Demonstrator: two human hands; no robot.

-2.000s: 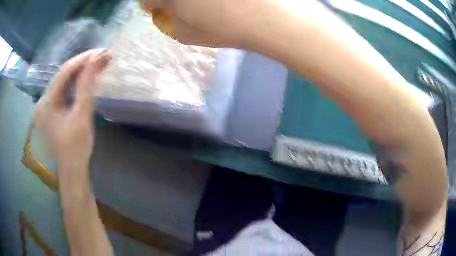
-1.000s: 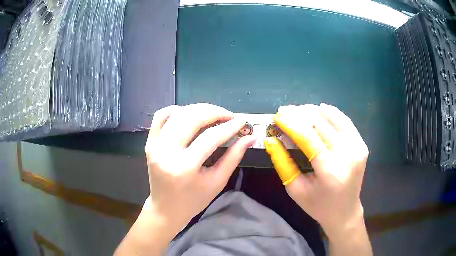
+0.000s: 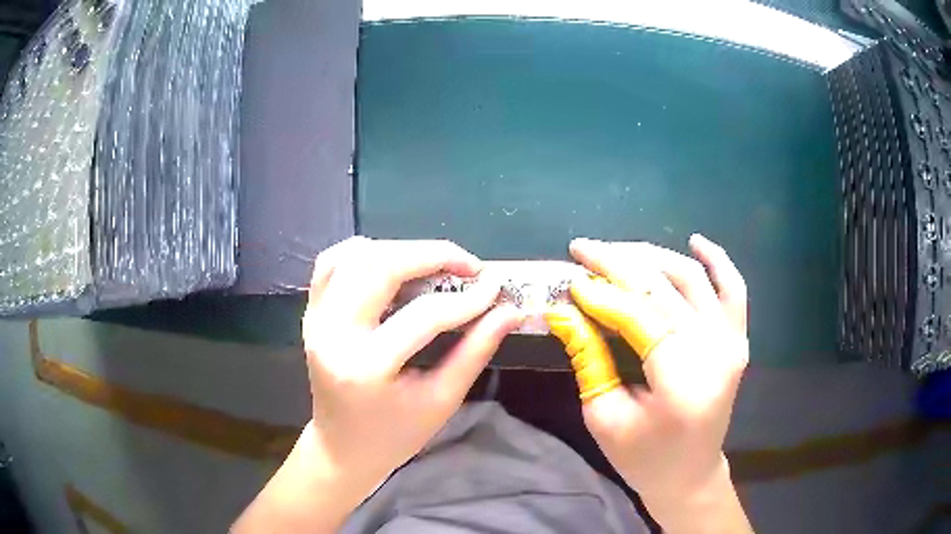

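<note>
A silver-grey fixture bar [image 3: 533,298] lies crosswise at the bench's front edge. Its outer parts are hidden under my hands. Small dark hole patterns show in the seats between my fingers. My bare left hand [image 3: 391,339] is over the bar's left part, with thumb and fingertip close to a seat. My right hand [image 3: 667,344], with yellow finger cots on thumb and finger, is over the right part, fingertips beside another seat. The fingertips of both hands touch or nearly touch the bar. I cannot tell whether small parts are pinched in them.
A tall stack of clear trays [image 3: 167,156] stands at the left, beside a grey board [image 3: 295,146]. Dark ribbed stacked fixture bars [image 3: 878,198] stand at the right. Green matting [image 3: 605,136] lies behind the bar, with a white strip [image 3: 626,18] across the back.
The view has swung from the trays at the left to the bar, with both hands now at it. Round parts showed between the fingertips a second ago; now dark hole patterns show there.
</note>
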